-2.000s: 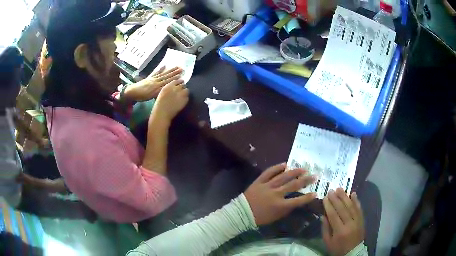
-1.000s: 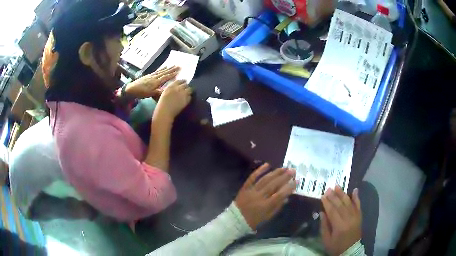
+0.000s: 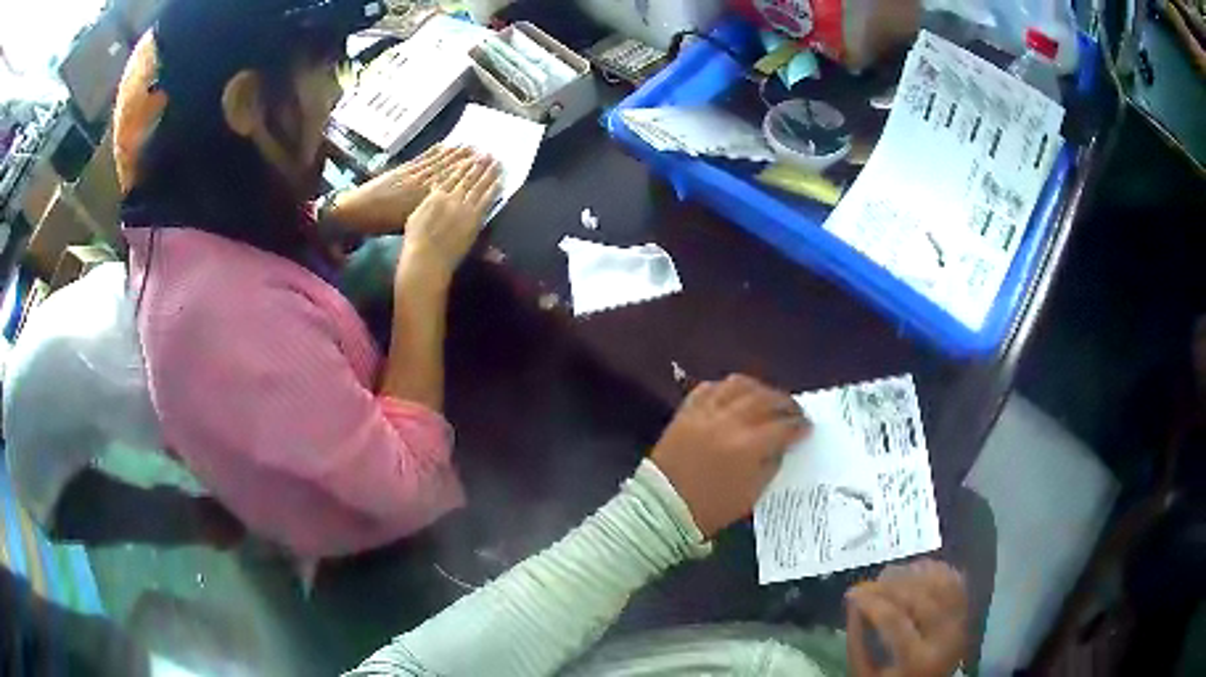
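Observation:
A white printed instruction sheet (image 3: 853, 496) lies on the dark tabletop in front of me, with small drawings and text facing up. My left hand (image 3: 735, 443) is at its left edge, fingers curled over the upper left part; the fingertips pinch the paper there. My right hand (image 3: 910, 615) is just below the sheet's lower right edge, fingers curled in and a little blurred. I see nothing in it, and it seems not to hold the sheet.
A blue tray (image 3: 807, 245) behind holds a stack of unfolded leaflets (image 3: 955, 179), folded leaflets (image 3: 694, 132) and a round tub (image 3: 807, 132). A scrap paper (image 3: 619, 275) lies mid-table. A coworker in pink (image 3: 265, 384) sits at the left, hands on a white sheet (image 3: 509, 143).
The sheet now shows a different printed face and is turned at a different angle. My left hand has moved up onto its left edge and curled. My right hand has curled and moved slightly down.

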